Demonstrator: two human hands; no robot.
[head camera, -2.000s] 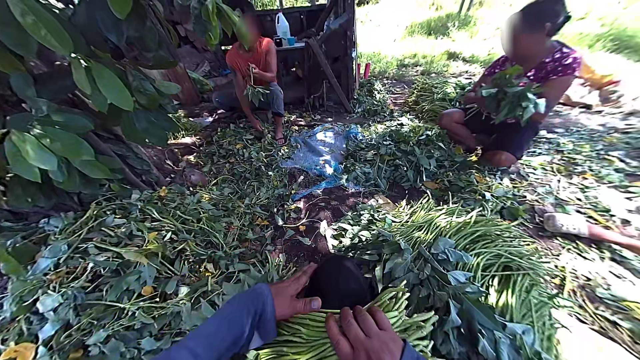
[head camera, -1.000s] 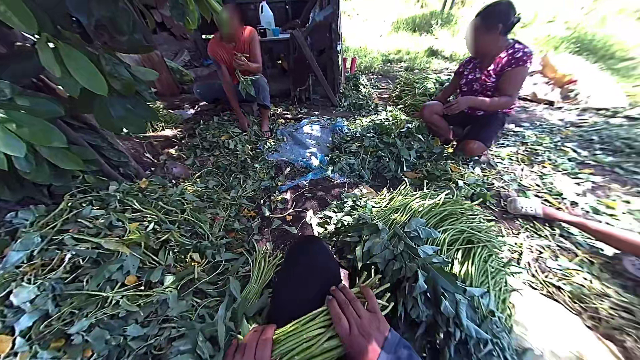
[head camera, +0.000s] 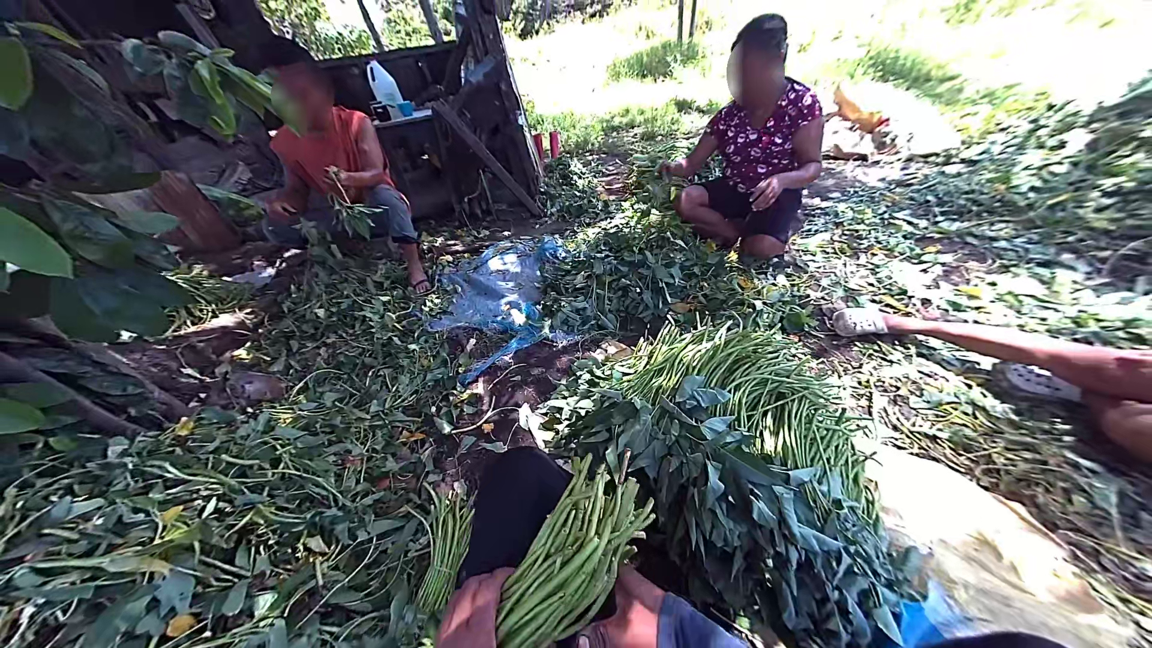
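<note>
A bundle of green leafy-vegetable stems (head camera: 571, 558) stands tilted at the bottom centre, its cut ends pointing up and away. My left hand (head camera: 474, 610) grips its left side. My right hand (head camera: 630, 607) is at its lower right, partly behind the stems, with its fingers hidden. A smaller stem bundle (head camera: 445, 549) lies left of my dark-clothed knee (head camera: 513, 504). Right of the knee is a large heap of long green stems (head camera: 756, 387) with dark leaves (head camera: 720, 486) hanging toward me.
Loose leafy vines (head camera: 225, 513) cover the ground at left. A blue plastic sheet (head camera: 499, 288) lies ahead. One person (head camera: 333, 162) sits at back left holding stems, another (head camera: 765, 144) at back right. Someone's legs (head camera: 1017, 346) reach in from the right beside a pale sack (head camera: 981, 531).
The bundle, held low across my lap before, is now raised with its cut ends up. The person at back right has moved an arm out to the leaves beside them.
</note>
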